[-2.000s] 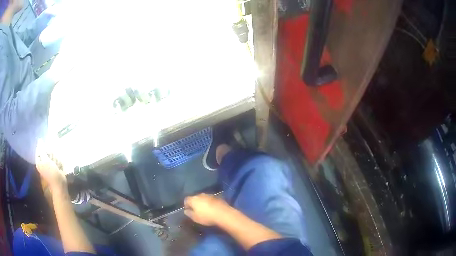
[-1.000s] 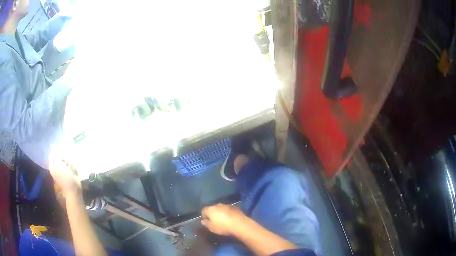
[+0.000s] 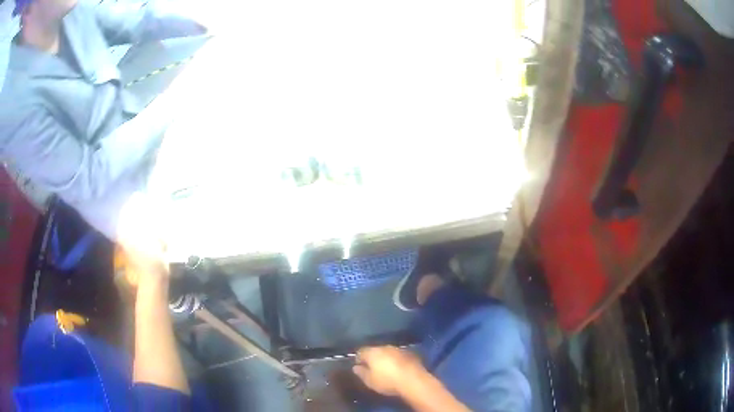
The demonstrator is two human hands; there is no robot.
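The table (image 3: pixel 418 228) has an overexposed white top. My left hand (image 3: pixel 145 245) is at its near left corner; glare washes out the fingers, so I cannot tell if it holds anything. A small group of grey-green mould inserts (image 3: pixel 318 172) lies on the top, blurred by glare. Two bright insert handles (image 3: pixel 294 256) show at the front edge. My right hand (image 3: pixel 385 368) is low in front of the table, beside my knee, fingers loosely curled, with nothing visible in it.
A red and brown safety door (image 3: pixel 583 233) with a black handle (image 3: pixel 632 141) stands right. A blue perforated basket (image 3: pixel 369 272) is under the table. A dark bench fixture (image 3: pixel 197 290) with a long arm is below the left corner. A person in grey (image 3: pixel 64 121) sits across; blue clothing (image 3: pixel 60 370) shows lower left.
The view has shifted, so the table, door and person in grey appear farther right. My left hand stays by the table corner and my right hand stays low beside my knee.
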